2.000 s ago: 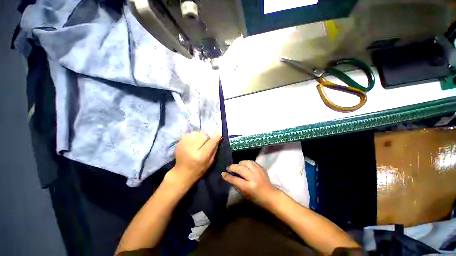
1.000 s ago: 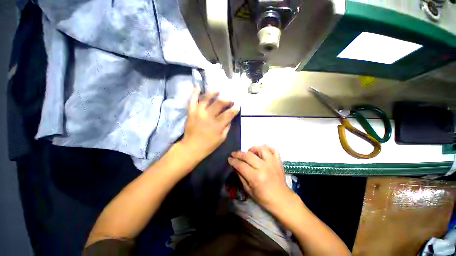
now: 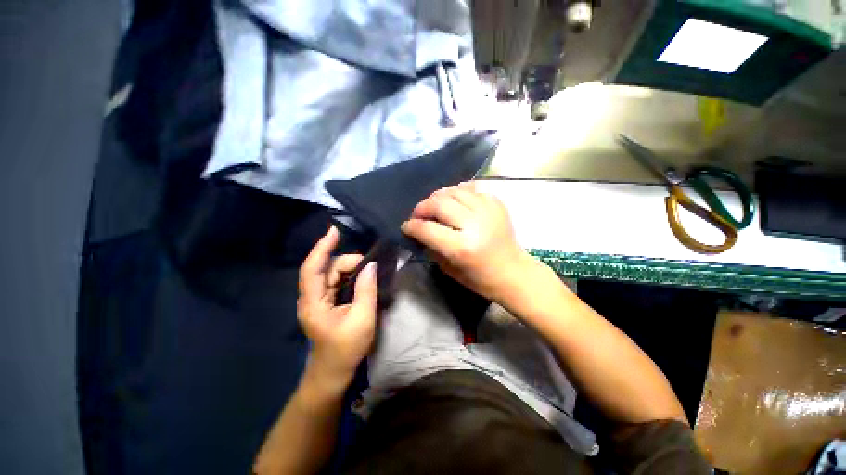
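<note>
The large pale grey-blue garment panel (image 3: 325,121) lies left of the needle area. A dark cloth piece (image 3: 408,190) is folded up over its lower right edge and runs to a point near the presser foot (image 3: 540,107). My right hand (image 3: 468,237) pinches the dark cloth at its lower edge. My left hand (image 3: 339,301) is lower left, palm partly up, thumb and fingers around a dark edge of the cloth. The fingertips are slightly blurred. The sewing machine (image 3: 640,51) has a green panel with a white label. The needle itself cannot be made out in the glare.
Scissors (image 3: 700,209) with orange-yellow and green handles lie right of the needle area. A black flat object (image 3: 802,204) is beyond them. The white table has a green ruler-marked edge (image 3: 649,271). A shiny brown board (image 3: 779,380) is at lower right. Dark cloth (image 3: 195,343) spreads at left.
The dark cloth is now folded up over the grey panel. My left hand has left the seam near the needle and moved down and left; my right hand has moved up onto the folded cloth.
</note>
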